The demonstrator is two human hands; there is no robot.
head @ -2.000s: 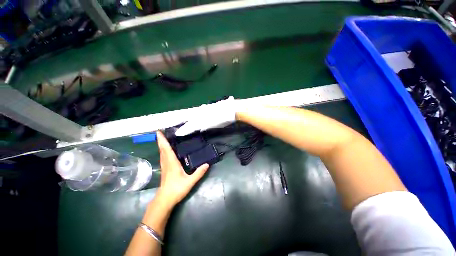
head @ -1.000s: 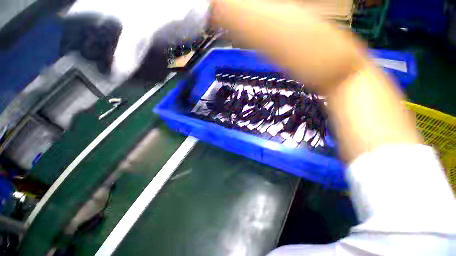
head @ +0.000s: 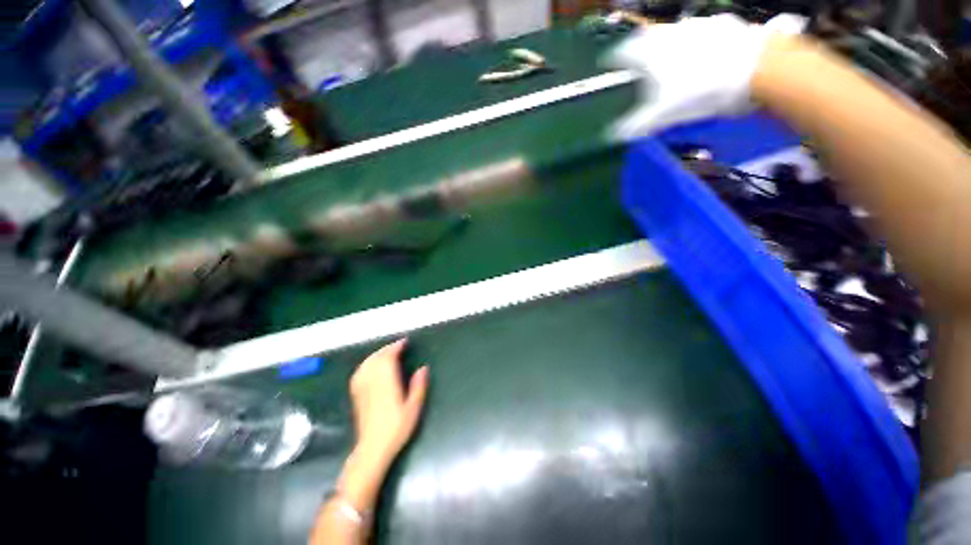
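Note:
My left hand (head: 385, 410) is bare, with a bracelet at the wrist. It rests on the dark-green bench (head: 511, 394) near the pale rail, thumb and fingers apart, holding nothing. My right hand (head: 697, 75), in a white glove, is blurred above the far end of the blue bin (head: 745, 309). Its palm side is hidden, so I cannot tell whether it holds anything. Black adapters and cords (head: 841, 309) lie inside the bin, partly hidden by my right arm.
A clear plastic bottle (head: 229, 428) lies at the left beside a grey post (head: 96, 319). A blue patch (head: 301, 367) is by the near rail (head: 447, 309). Blurred black adapters and cords (head: 245, 287) lie on the green conveyor belt (head: 532, 229) beyond it.
The adapters and cord that were between my hands on the bench are gone from there. The view swung to the bin and back. My gloved hand moved from the bench to above the bin.

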